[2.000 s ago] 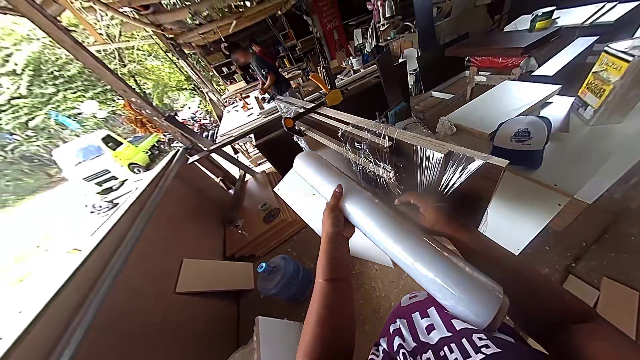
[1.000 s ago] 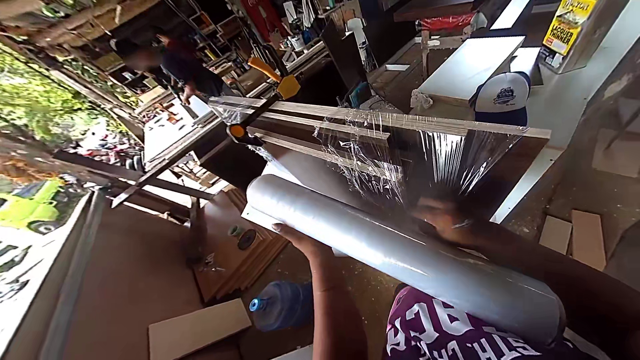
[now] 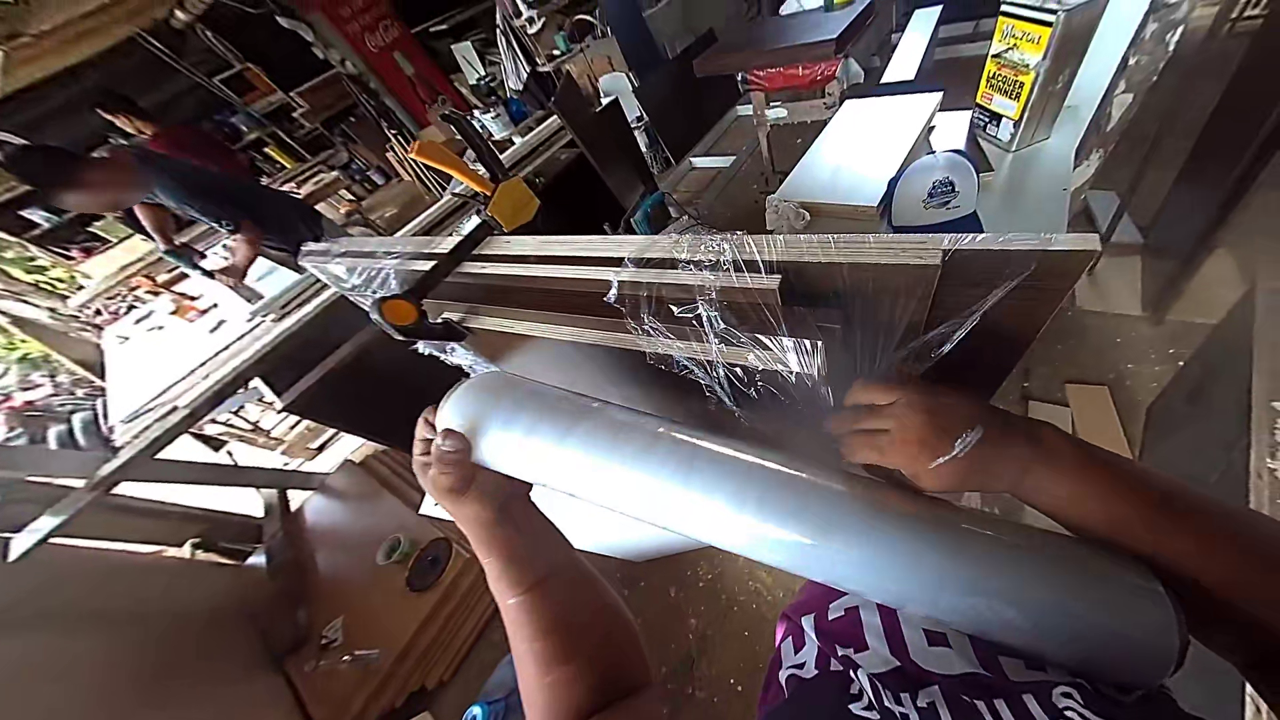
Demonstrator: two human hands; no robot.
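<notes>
A long roll of clear stretch film lies slantwise across my front, its lower right end against my shirt. My left hand grips its far left end. Beyond the roll, my right hand has its fingers at the film by the wrapped boards; what they pinch is blurred. Several laminated plywood boards stand on edge in a stack, with crinkled clear film around their middle. A bar clamp with an orange handle crosses the stack at the left.
A metal lacquer thinner can and a cap stand behind the boards, beside a white panel. Two people work at a bench at the far left. Brown panels lie low at the left, with a dark disc on top.
The roll lies farther across to the right than two seconds ago, with my left hand still at its left part. My right hand stays by the film and boards. The view has shifted.
</notes>
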